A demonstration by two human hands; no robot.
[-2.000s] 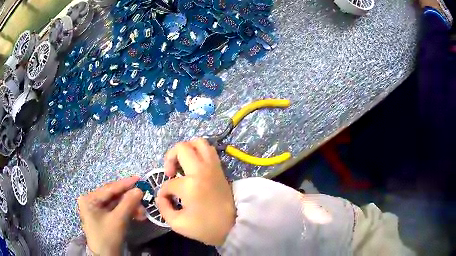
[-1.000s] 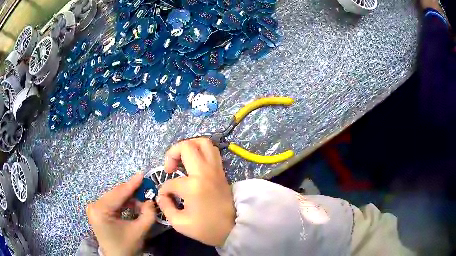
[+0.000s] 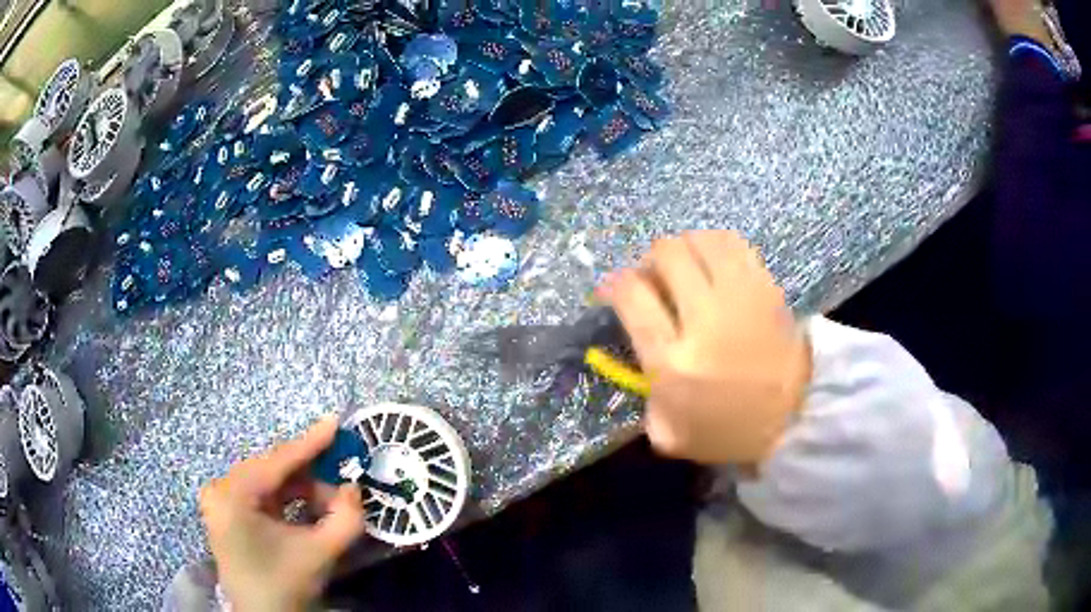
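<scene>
A white spoked fan housing (image 3: 413, 469) lies face up at the bench's near edge. My left hand (image 3: 281, 514) pinches a small blue circuit board (image 3: 341, 458) between thumb and fingers at the housing's left side. Dark leads run from the board to the housing's centre, and a thin reddish wire hangs below its rim. My right hand (image 3: 718, 347) is closed around the pliers (image 3: 616, 369), to the right of the housing. The plier jaws are blurred, and most of the yellow handles is hidden by the hand.
A large heap of blue circuit boards (image 3: 419, 155) lies on the silver sheet (image 3: 766, 155) beyond the hands. White housings (image 3: 102, 138) line the left side. Another housing (image 3: 847, 22) is at the top right. Another person's arm (image 3: 1041, 72) is at the right edge.
My right hand has left the housing, moved right and taken hold of the pliers, which lay open on the sheet before. The housing's face is now uncovered. My left hand still holds the board.
</scene>
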